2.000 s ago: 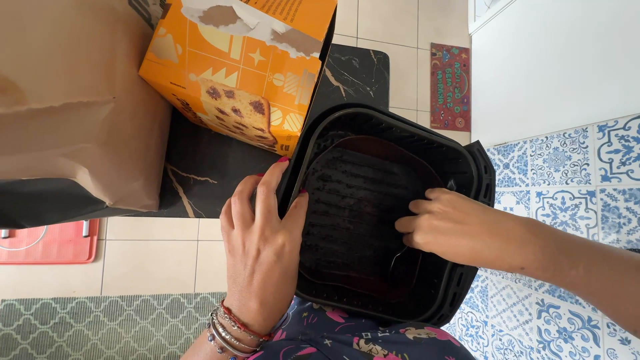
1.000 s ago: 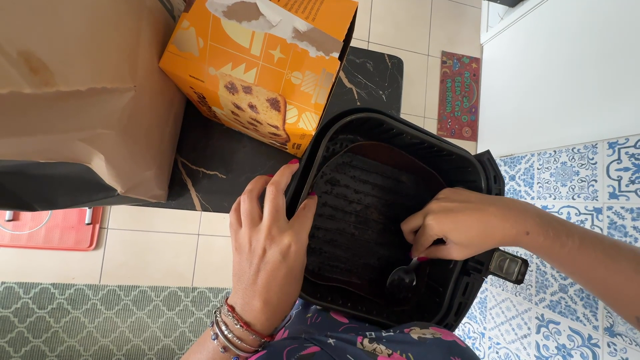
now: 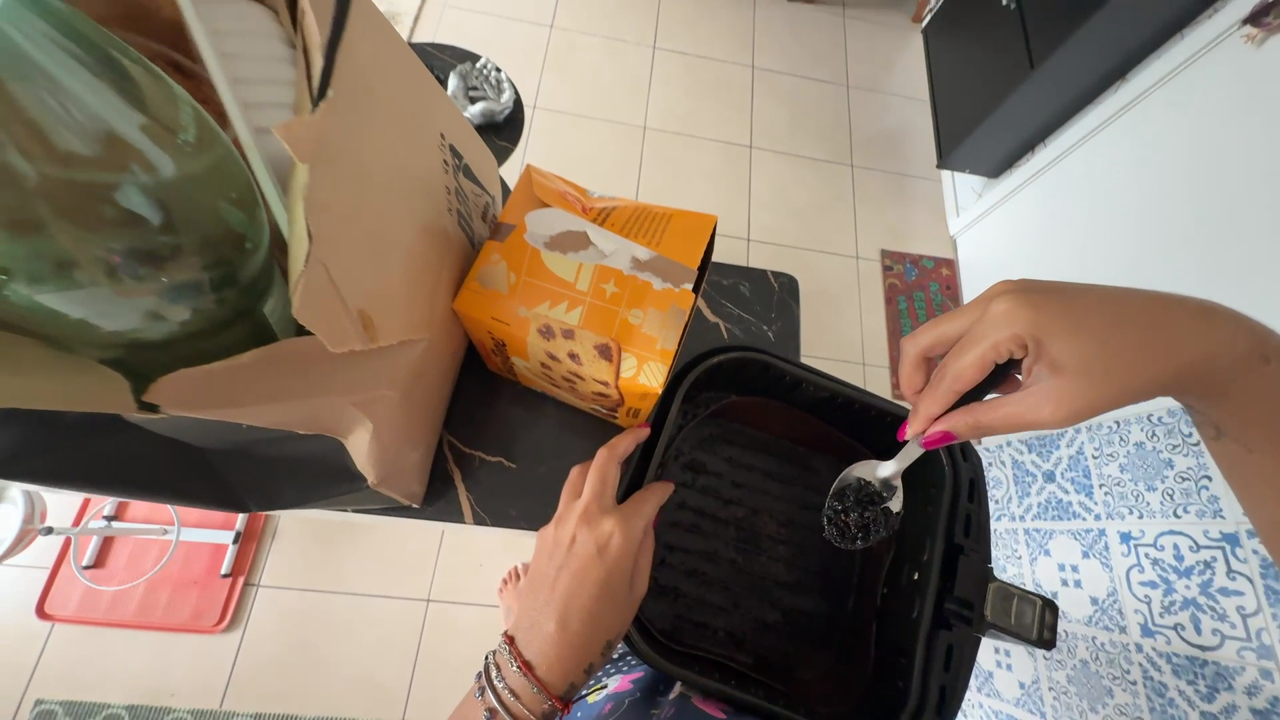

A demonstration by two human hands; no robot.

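A black air fryer basket (image 3: pixel 770 560) lies tilted toward me, its handle (image 3: pixel 1020 610) pointing right. My left hand (image 3: pixel 600 540) grips the basket's left rim, with bracelets on the wrist. Between thumb and fingers of my right hand (image 3: pixel 1000 370) is a metal spoon (image 3: pixel 902 462) with a dark handle. Its bowl is heaped with black crumbly residue (image 3: pixel 858 514) and hangs over the right part of the basket. Dark, ridged residue or surface shows on the basket's bottom; which of these it is, I cannot tell.
An orange cardboard box (image 3: pixel 590 300) with a torn top stands on a black marble-patterned table (image 3: pixel 500 450). Left of it is a large paper bag (image 3: pixel 390 200) beside a green glass vessel (image 3: pixel 120 200). A red tray (image 3: pixel 150 565) is at lower left, a silver hand-shaped ornament (image 3: pixel 482 90) behind.
My right hand has risen from inside the basket, and the spoon now carries black residue. The left hand stays at the rim. The view has shifted to show more at the top and left.
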